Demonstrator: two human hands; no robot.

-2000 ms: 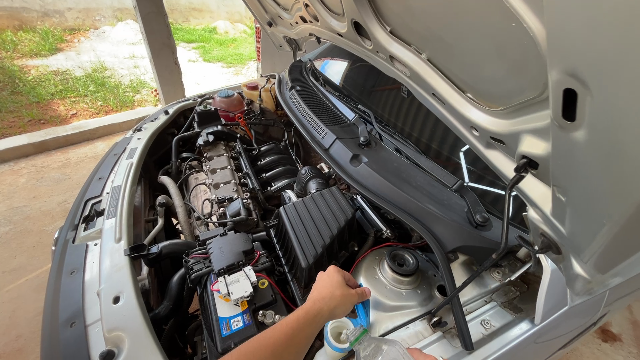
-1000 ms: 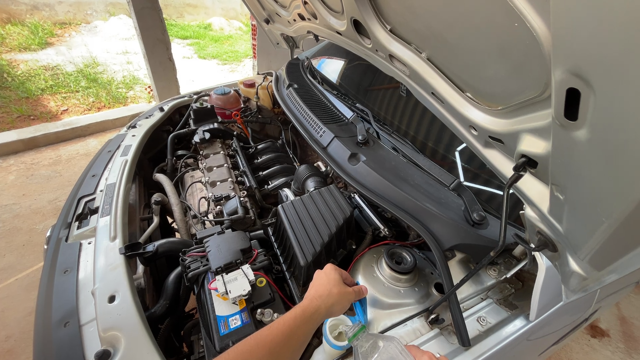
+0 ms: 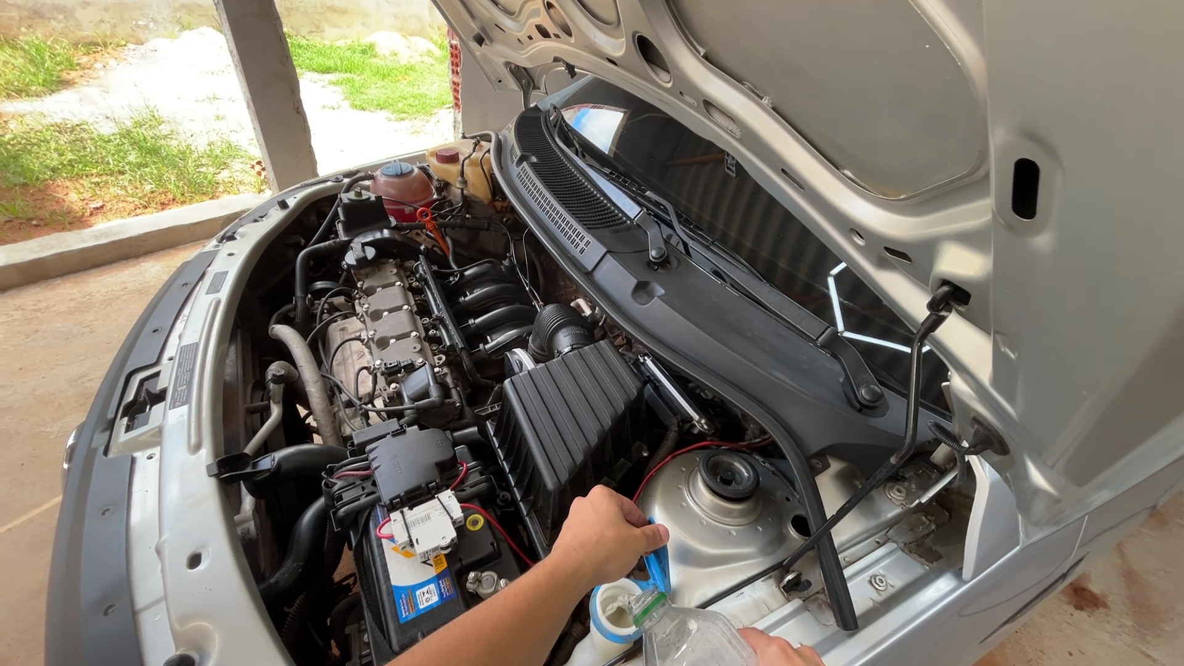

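My left hand (image 3: 610,532) reaches in from the bottom of the view and pinches the raised blue cap (image 3: 657,557) of a white plastic filler neck (image 3: 615,610). A clear plastic bottle (image 3: 689,638) with a green ring at its neck lies tilted to the left, its mouth at the opening of the filler neck. At the bottom edge, my right hand (image 3: 782,647) is shut on this bottle; only some fingers show. Whether liquid is flowing cannot be told. The car battery (image 3: 435,592) sits left of my left forearm, and the black air filter housing (image 3: 569,416) is just beyond the hand.
The raised hood (image 3: 1054,277) slopes over the right side, held by a black prop rod (image 3: 911,407). Beside my hands is the metal strut tower (image 3: 712,527) with a red wire near it. The engine (image 3: 393,324) and the coolant reservoir (image 3: 402,190) are farther off.
Both hands keep nearly the same place and hold. The clear bottle's neck now reaches farther left, over the filler opening, than two seconds ago.
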